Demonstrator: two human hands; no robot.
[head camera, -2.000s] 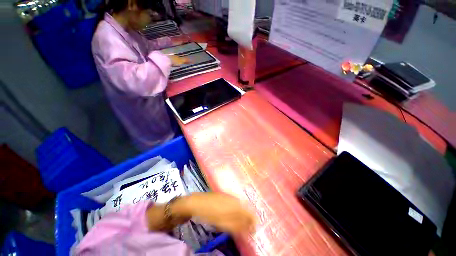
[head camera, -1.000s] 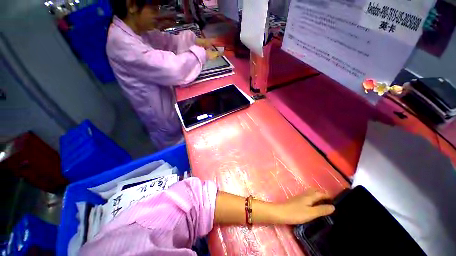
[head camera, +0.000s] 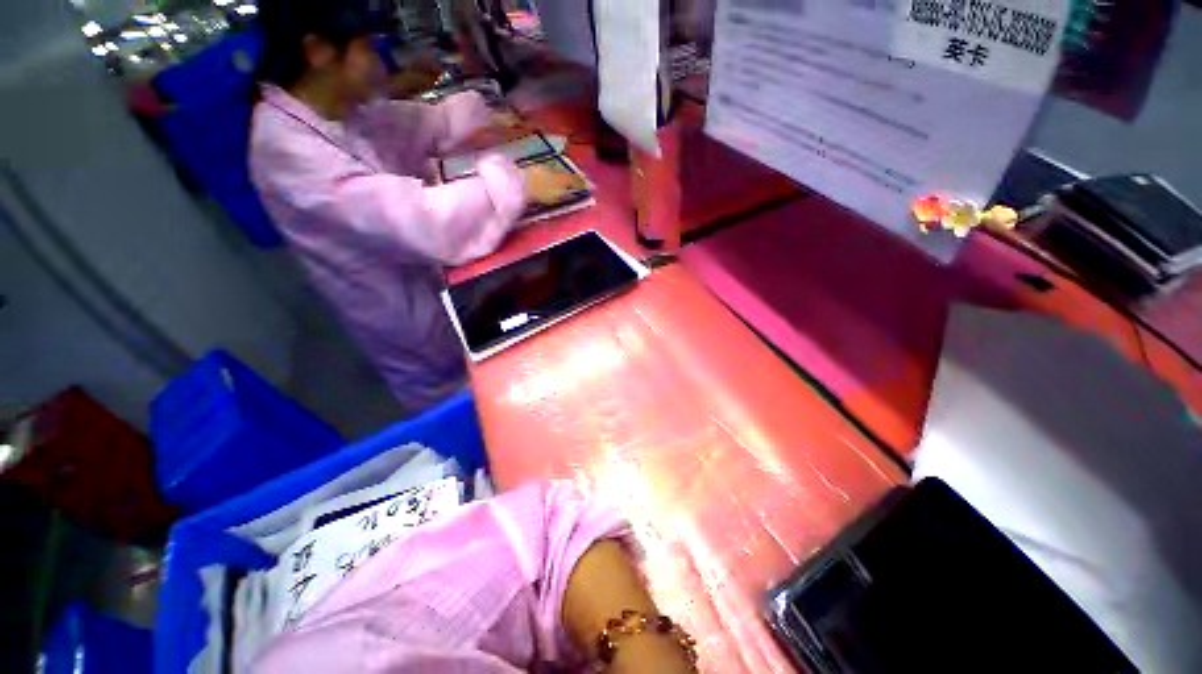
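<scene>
A flat glossy black case (head camera: 969, 593) lies at the lower right of the bench, with layered edges showing at its left side. The bottom edge of the picture cuts it off. White sheets (head camera: 1055, 448) lie behind it. My left forearm, in a pink sleeve and with a beaded bracelet, reaches down to the bottom edge. My left hand is cut off below the picture, so what it does is hidden. My right hand is out of the picture.
A black case with white backing (head camera: 547, 292) lies farther up the red-pink bench (head camera: 593, 408). A blue bin (head camera: 323, 461) with white papers stands at left. A person (head camera: 382, 198) in a pink smock works at stacked cases. A printed sheet (head camera: 844, 119) hangs above, with dark stacks (head camera: 1134, 224) behind.
My left hand has drawn back from the black case's left edge and dropped down out of the picture. The view has shifted slightly. The other person's hands have moved over their stack.
</scene>
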